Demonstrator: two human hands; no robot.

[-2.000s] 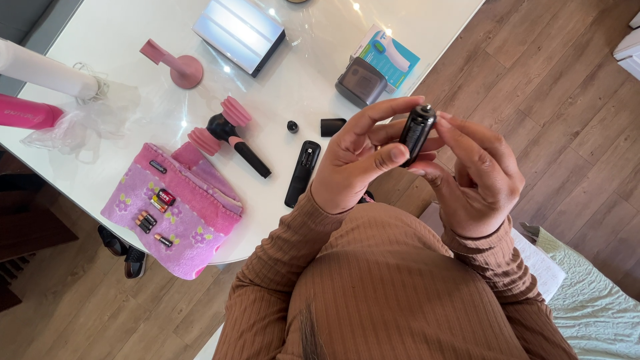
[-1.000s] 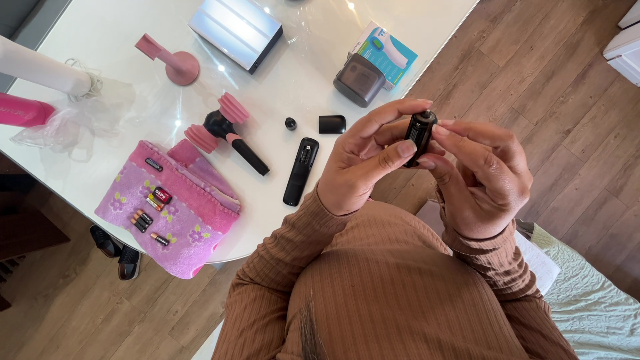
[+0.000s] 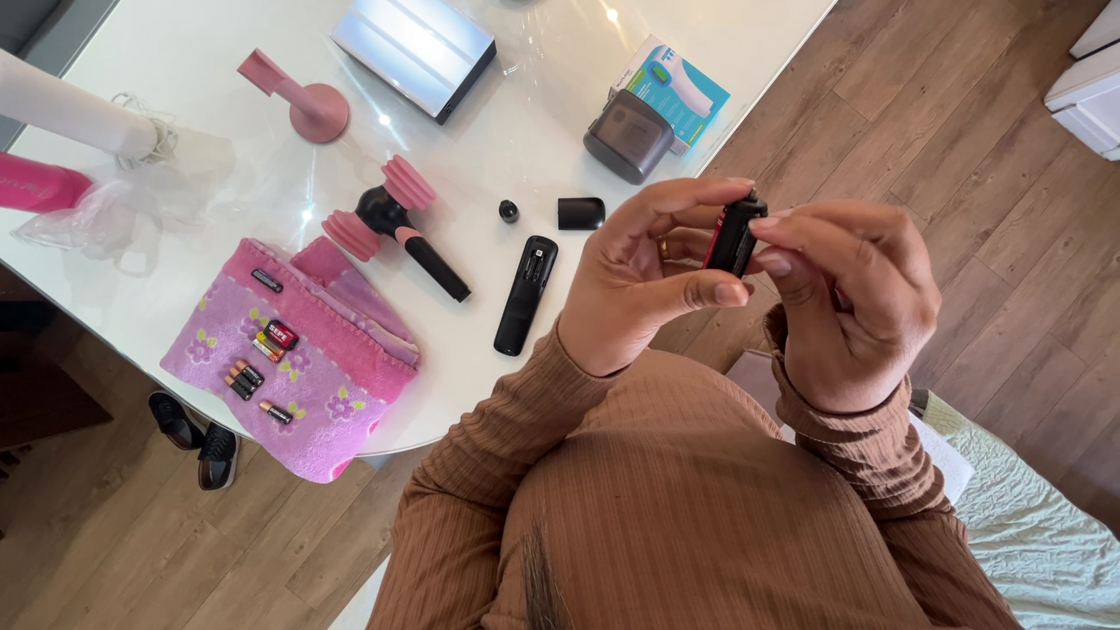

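Observation:
Above my lap my left hand [image 3: 639,271] grips a small black cylindrical battery holder [image 3: 737,234] between thumb and fingers, and something red shows along its side. The fingertips of my right hand [image 3: 844,289] pinch the holder's right side. On the white table left of my hands lie a black remote control [image 3: 525,296] with its battery compartment uncovered, a black cover piece [image 3: 581,213] and a small round black cap [image 3: 508,211]. Several batteries [image 3: 244,380] rest on a folded pink and purple fleece blanket [image 3: 306,411].
A pink-and-black massager-like tool [image 3: 398,214], a pink stand [image 3: 319,114] and a lit white light box [image 3: 420,48] stand or lie on the table [image 3: 472,157]. A dark case [image 3: 628,137] leans on a thermometer box [image 3: 691,92]. Left are a pink bottle [image 3: 39,182] and plastic bag [image 3: 114,214].
Both hands stay on the black holder, which has tilted slightly, and a red part now shows along its left side. The things on the table have not plainly moved.

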